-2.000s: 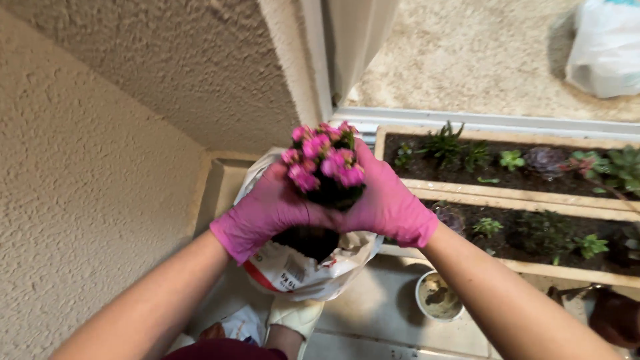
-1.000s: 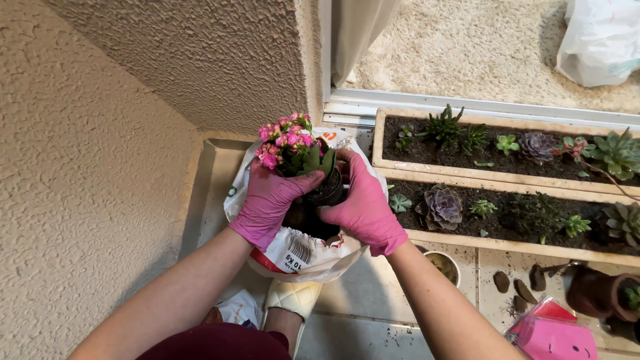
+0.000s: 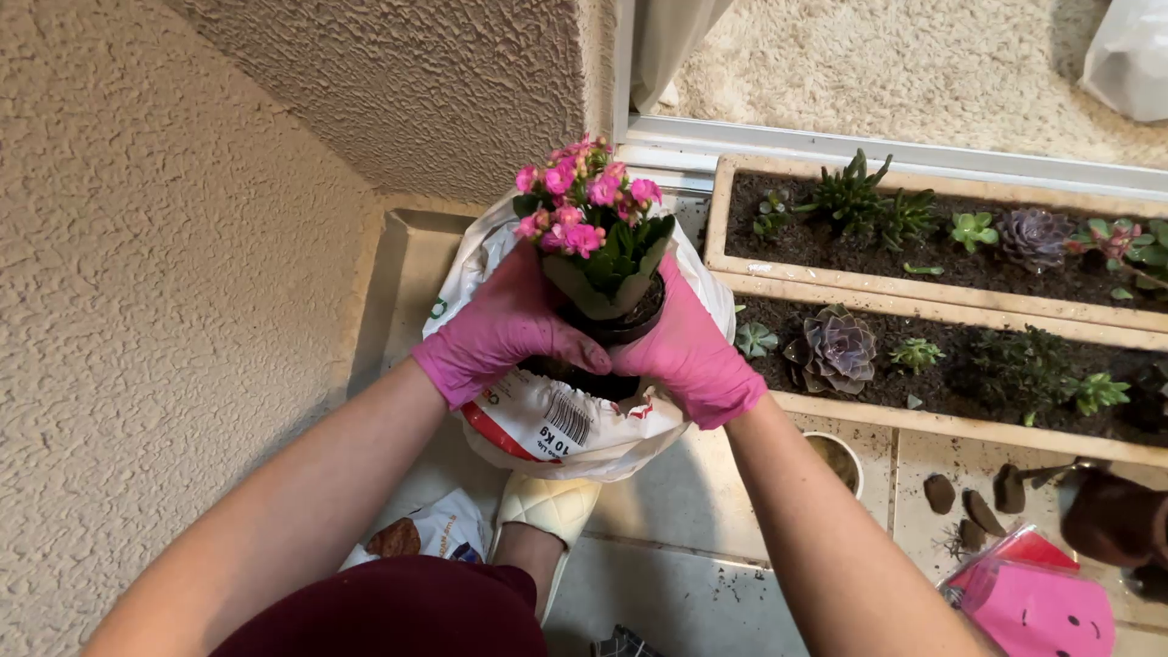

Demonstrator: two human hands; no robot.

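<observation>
A pink-flowered kalanchoe (image 3: 598,219) in a dark plastic pot (image 3: 630,324) is held upright between both hands. My left hand (image 3: 516,328), in a pink glove, grips it from the left; my right hand (image 3: 689,347), gloved the same, wraps the right side of the pot. The thumbs nearly meet in front of it, and the leaves hide some fingers. Directly beneath is an open white plastic soil bag (image 3: 584,438) with its edge rolled down and dark soil inside.
Two long planters (image 3: 912,292) of succulents lie to the right. A small white tub (image 3: 839,461), flat dark stones (image 3: 981,511), a brown pot (image 3: 1109,516) and a pink packet (image 3: 1040,607) are on the tiles. Textured walls (image 3: 228,228) stand left; a slippered foot (image 3: 547,506) is below the bag.
The potted kalanchoe, tilted left a second ago, now stands more upright. My left hand has shifted from the leaves toward the pot's side. Both hands still hold the plant over the bag.
</observation>
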